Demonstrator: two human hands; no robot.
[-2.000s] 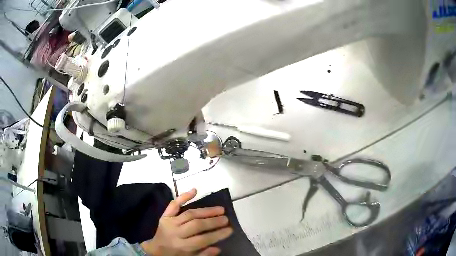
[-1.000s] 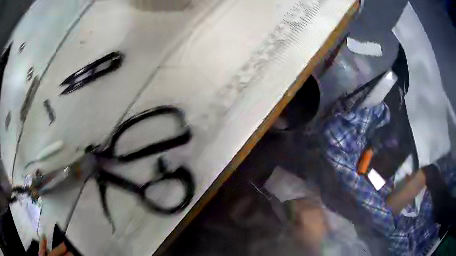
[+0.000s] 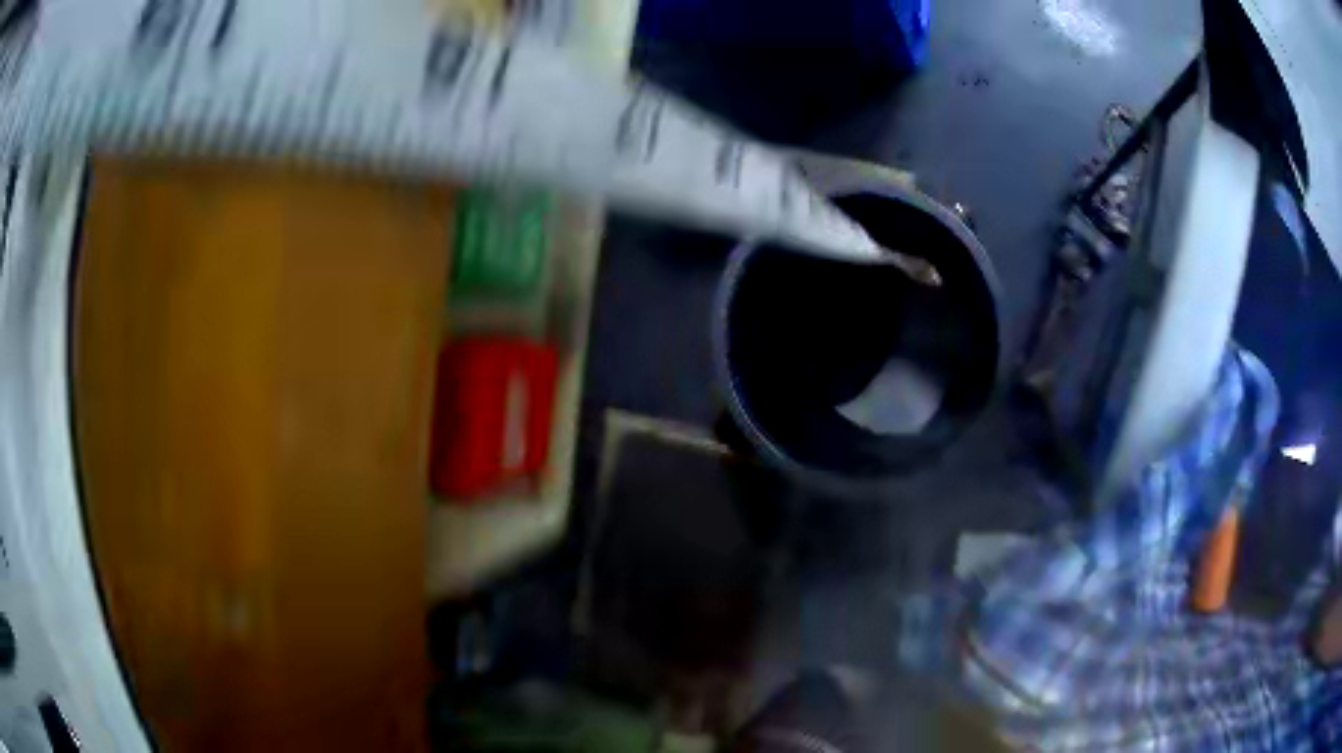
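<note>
Neither of my hands can be made out. A white tape measure, close and blurred, crosses the upper left and narrows to a metal-like tip over a round grey-rimmed bucket. A pale scrap lies inside the dark bucket. Blue-and-white checked cloth fills the lower right, with a small orange object on it. A skin-coloured patch is cut off by the right edge; I cannot tell what it belongs to.
A brown wooden surface fills the left. Beside it, a red object and a green one sit in a pale-edged compartment. A blue crate is at the top. A white-rimmed basket or panel stands right of the bucket.
The view has swung from the sewing table down to the floor. The machine, shears and snips have left the picture, and so has my left hand. The bucket and tape measure now show large.
</note>
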